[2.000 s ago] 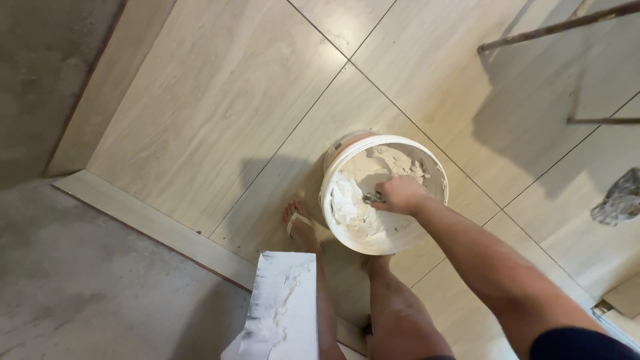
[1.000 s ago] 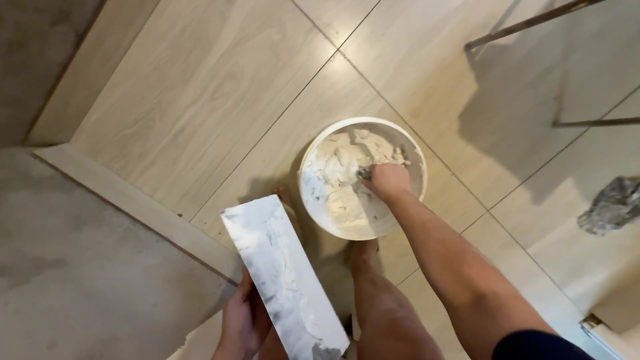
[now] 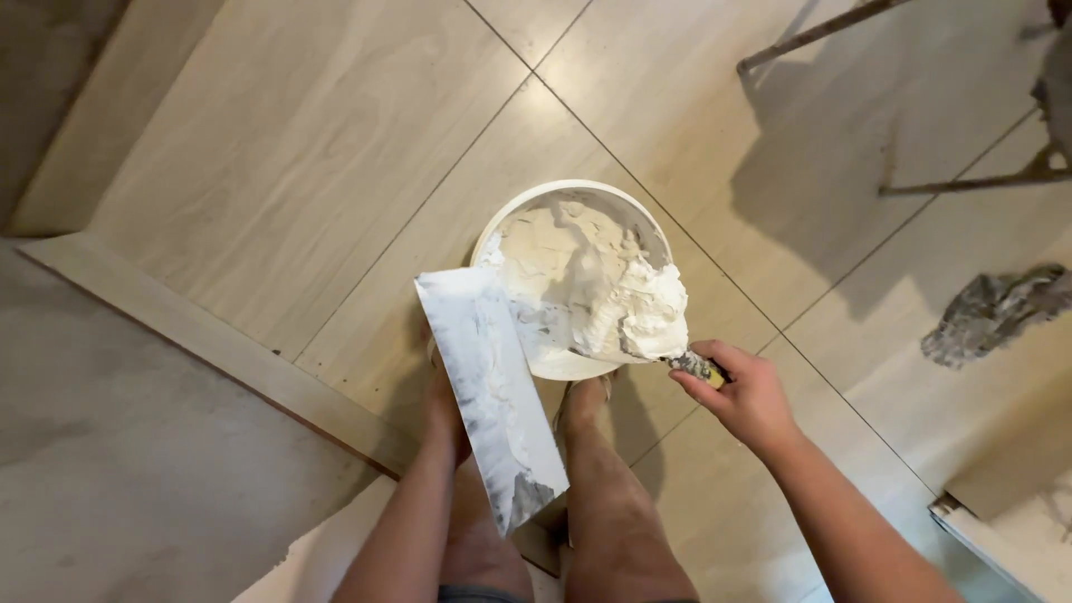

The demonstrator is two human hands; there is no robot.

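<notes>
A white round bucket [image 3: 574, 365] holds pale joint compound [image 3: 557, 243]. My right hand [image 3: 745, 398] grips the yellow handle of a putty knife [image 3: 702, 368], its blade mostly hidden under a big heap of white compound [image 3: 645, 311] at the bucket's right rim. My left hand [image 3: 450, 410] is largely hidden behind a long rectangular metal trowel [image 3: 494, 394], held from beneath. The trowel's flat face is smeared with white compound, and its upper end overlaps the bucket's lower left rim.
My legs [image 3: 615, 494] stand just below the bucket on a tiled floor [image 3: 276, 151]. Metal legs of a stand [image 3: 821, 35] are at upper right, and a crumpled, stained rag or plastic [image 3: 992, 314] lies at right. A raised border strip [image 3: 209, 343] crosses the left side.
My right hand has come out of the bucket, and the putty knife now carries a large heap of compound. The trowel in my left hand has moved up to the bucket's rim.
</notes>
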